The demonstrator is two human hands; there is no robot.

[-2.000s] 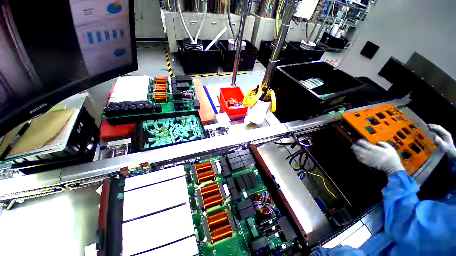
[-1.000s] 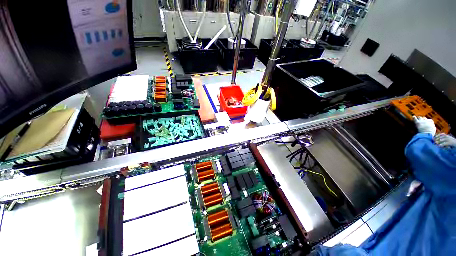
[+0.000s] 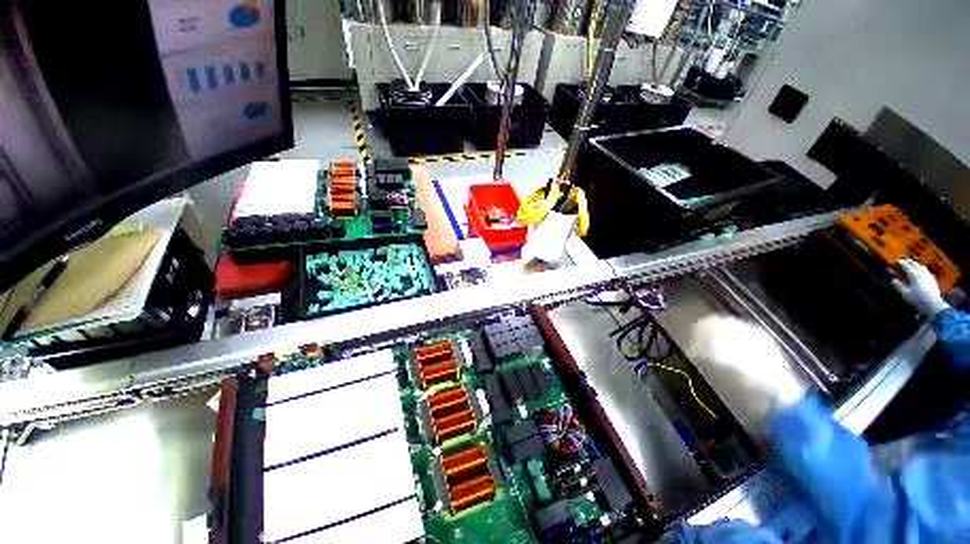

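Observation:
A large green circuit board lies in its carrier on the line in front of me. It bears flat white plates, three orange-copper coils in a line and black blocks. The carrier's reddish-brown side bars run along both sides. Neither of my hands can be made out. A blue sleeve edge shows at the bottom, and I cannot tell whose it is.
At the right, a co-worker's gloved hand touches an orange fixture plate; their other hand is blurred. Behind the rail are a sample board, teal pieces, a red bin, a black tote and a monitor.
The co-worker's orange plate has moved away to the far right. One of their hands has left it and swung back left over the metal line. The board before me has not visibly moved.

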